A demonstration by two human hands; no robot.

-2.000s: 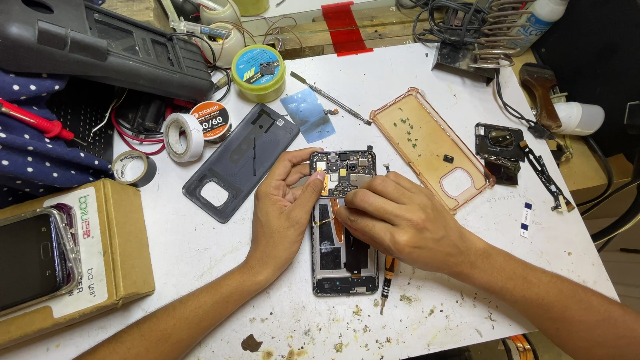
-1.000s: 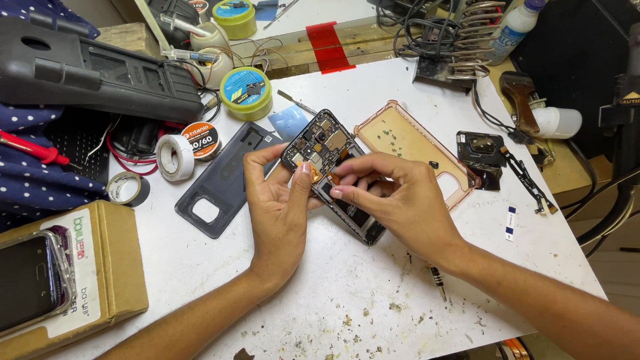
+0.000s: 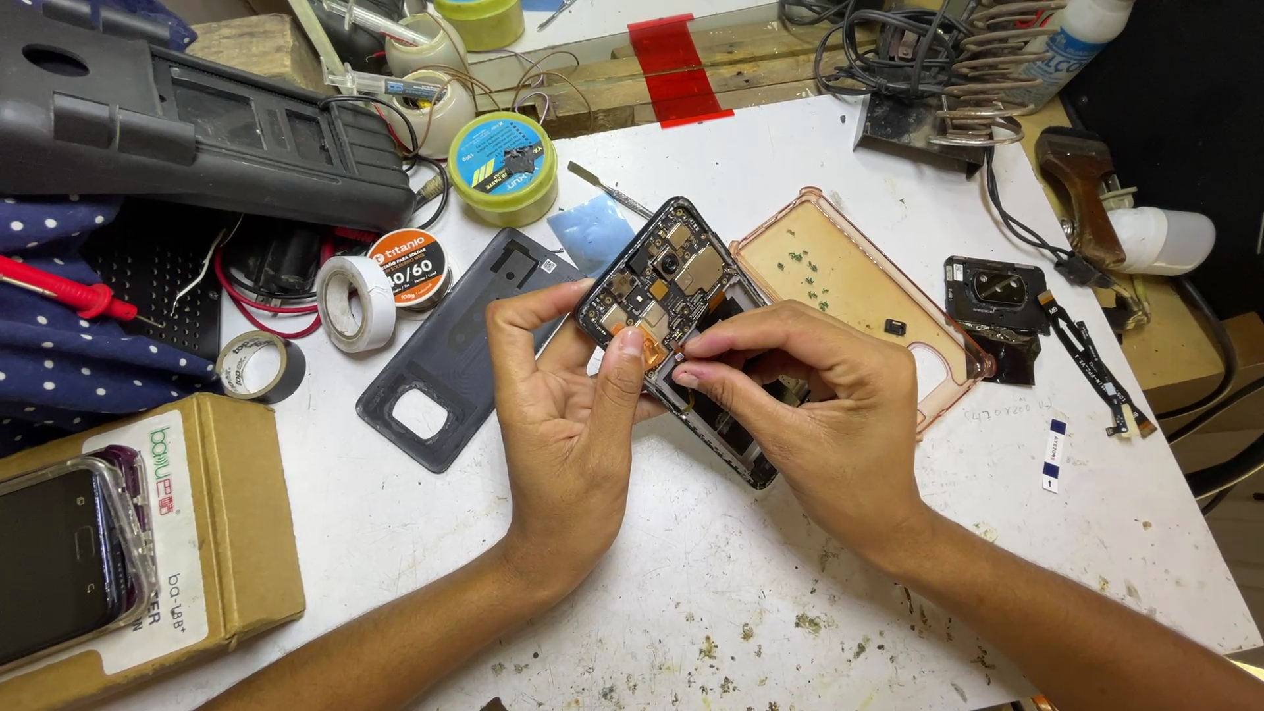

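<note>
An opened smartphone [image 3: 681, 259] with its logic board bare is tilted above the white worktop. My left hand [image 3: 573, 425] grips its left edge, the thumb by an orange flex cable [image 3: 647, 346]. The thumb and forefinger of my right hand [image 3: 825, 415] are pinched together at the phone's middle, below the board; whether something small is between them I cannot tell. The grey back cover [image 3: 439, 395] lies to the left, a blue film [image 3: 592, 235] and a metal spudger [image 3: 602, 188] behind. A translucent phone case [image 3: 839, 257] rests to the right, with small screws in it.
At the left are a cardboard box [image 3: 252, 533] with another phone [image 3: 64, 563], tape rolls [image 3: 355, 304], a solder spool [image 3: 413, 267], a red probe [image 3: 59, 286] and a green tub [image 3: 504, 168]. A camera cover part [image 3: 995, 296], flex cables [image 3: 1086, 360] and a coiled metal stand [image 3: 987, 79] are at the right.
The phone, more upright in the view two seconds ago, is now slanted, its top toward the left. My left hand has come round its left side. The screwdriver seen beside the phone earlier is now out of sight.
</note>
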